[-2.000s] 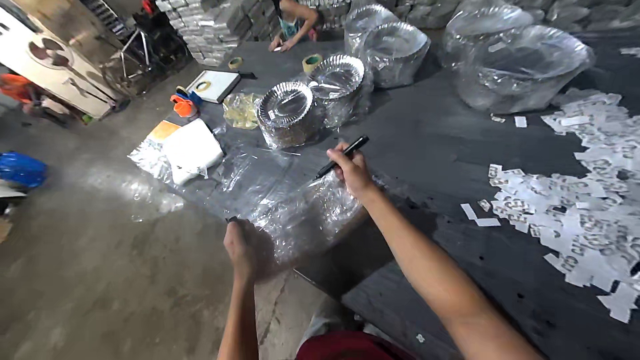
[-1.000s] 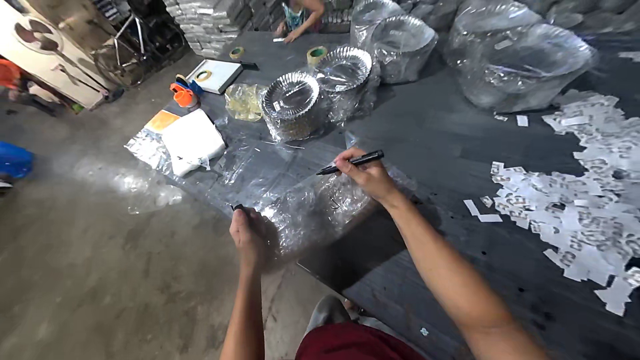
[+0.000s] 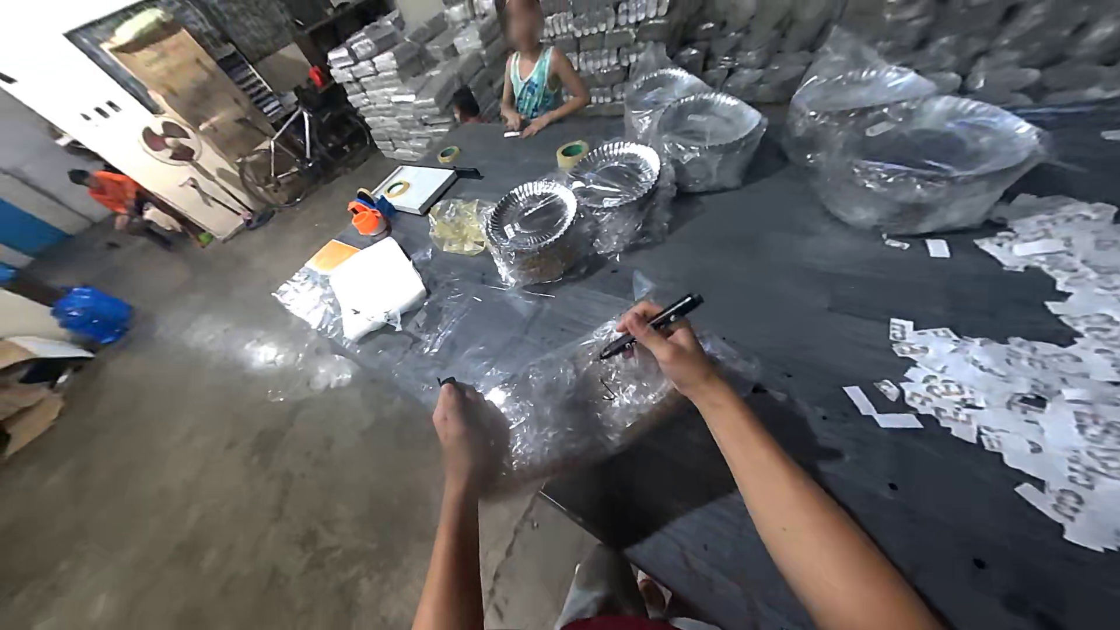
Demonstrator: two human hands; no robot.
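My right hand grips a black marker pen, its tip pointing down and left over a clear plastic bag. The bag lies crumpled across the near edge of the dark table. My left hand is closed at the bag's left end, with a small black piece, perhaps the marker's cap, showing above its fingers. Beyond the bag stand round stacks of silver foil plates in clear wrap. A mark that may be ink shows near the bag's middle.
Many paper slips are heaped at right. Bigger wrapped plate stacks stand behind. White sheets, an orange tape dispenser, a white tray and tape rolls are at far left. A person works at the far edge.
My right hand still holds the marker over the bag, slightly shifted. The view has tilted up, showing more of the person across the table.
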